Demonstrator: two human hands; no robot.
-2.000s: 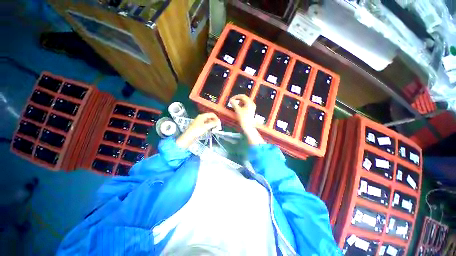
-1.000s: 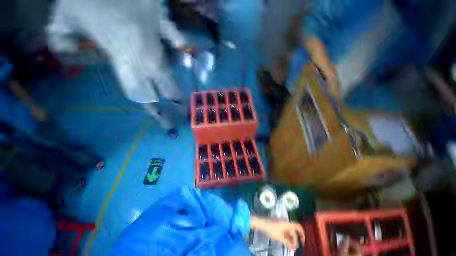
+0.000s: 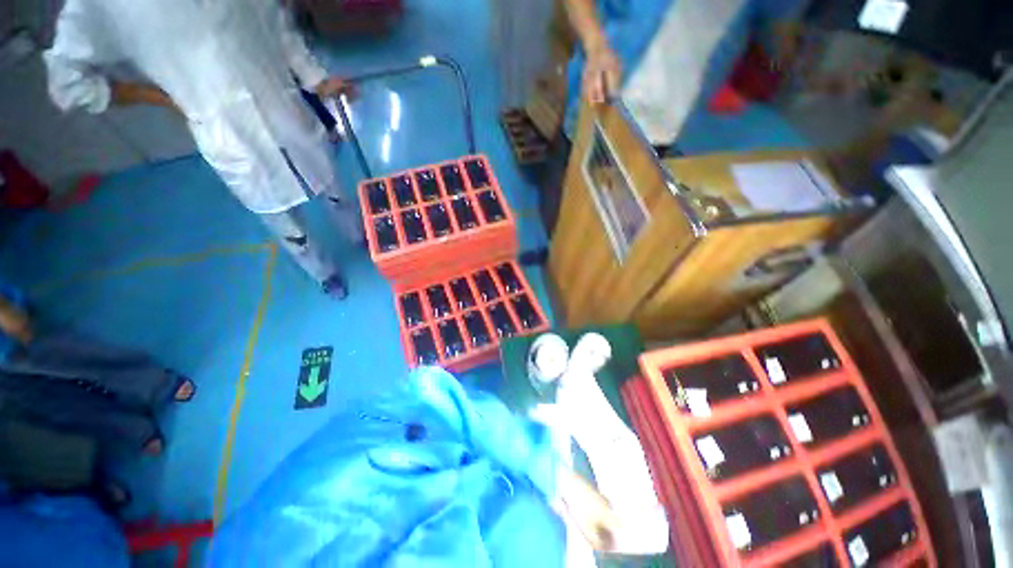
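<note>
Two label rolls (image 3: pixel 547 358) stand on the green bench. A broad, overexposed white label strip (image 3: pixel 624 466) runs from them towards me. My left hand (image 3: pixel 589 513) is small and washed out beside the strip, partly behind my blue sleeve; its fingers and anything in them cannot be made out. My right hand is out of the picture. The working tray stack (image 3: pixel 658 444) is at the right, cut off by the lower edge. Its pockets hold black units (image 3: pixel 742 446), several with a white label at the left end.
Two orange-red tray stacks (image 3: pixel 444 257) of black units are ahead, by a cart handle (image 3: pixel 464 98). A person in white (image 3: pixel 239 133) touches the handle. Another person's hand (image 3: pixel 601 75) rests on the wooden cabinet (image 3: pixel 711 250). A person sits at left. A green arrow sign (image 3: pixel 314 379) marks the blue floor.
The view has turned left, away from the working tray, showing the aisle and people. My right hand, over the tray earlier, has left the picture. My left hand is now less visible.
</note>
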